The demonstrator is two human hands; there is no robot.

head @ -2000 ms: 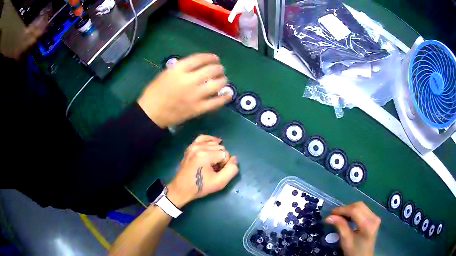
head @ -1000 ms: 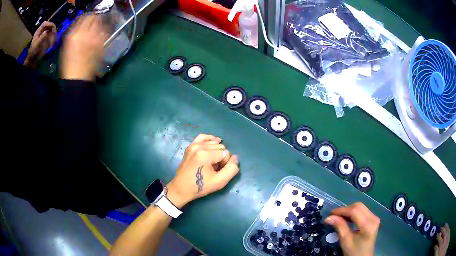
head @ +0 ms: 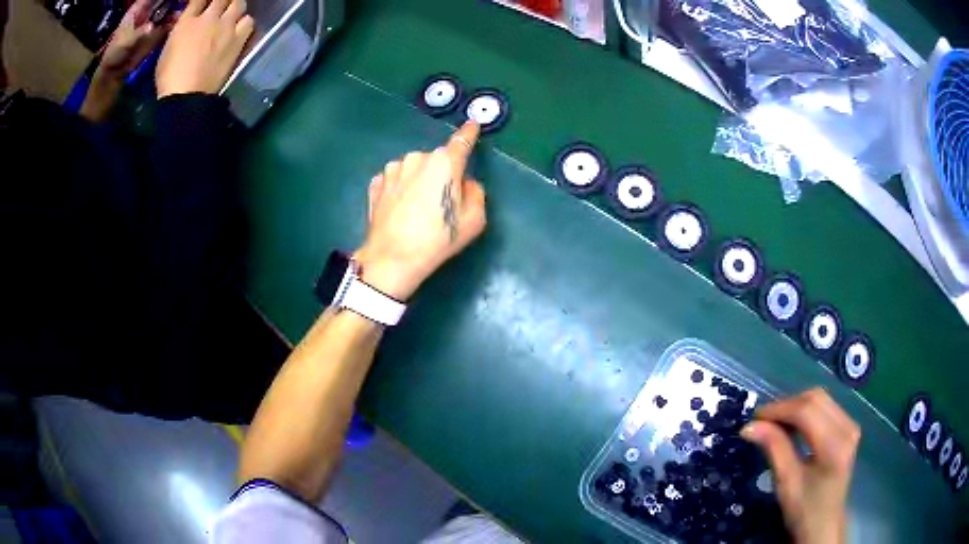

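Observation:
Black-rimmed wheels with pale centres (head: 683, 230) lie in a long, gapped row along the seam. Some have darker centre dots. My left hand (head: 425, 207) is over the mat, index finger extended to the near rim of the second wheel from the left (head: 485, 109), other fingers curled. It holds nothing visible. My right hand (head: 813, 446) is over the right side of the clear tub (head: 598, 483), thumb and index fingertips close together. Whether a piece is between them cannot be told. The tub holds heaped tiny black pieces (head: 696, 499) and a few pale ones.
A neighbouring person's dark sleeves (head: 128, 266) and hands (head: 202, 48) are at the left, by a grey metal box. Crinkled plastic bags (head: 786, 64) lie beyond the row. A blue-grilled fan (head: 949, 138) is cut off at the right edge. Part of a red bin shows at the top.
The view has shifted, so the scene sits further left and up or right. My left hand has risen from the mat to the second wheel, index finger extended. The neighbour's reaching arm has withdrawn from the row.

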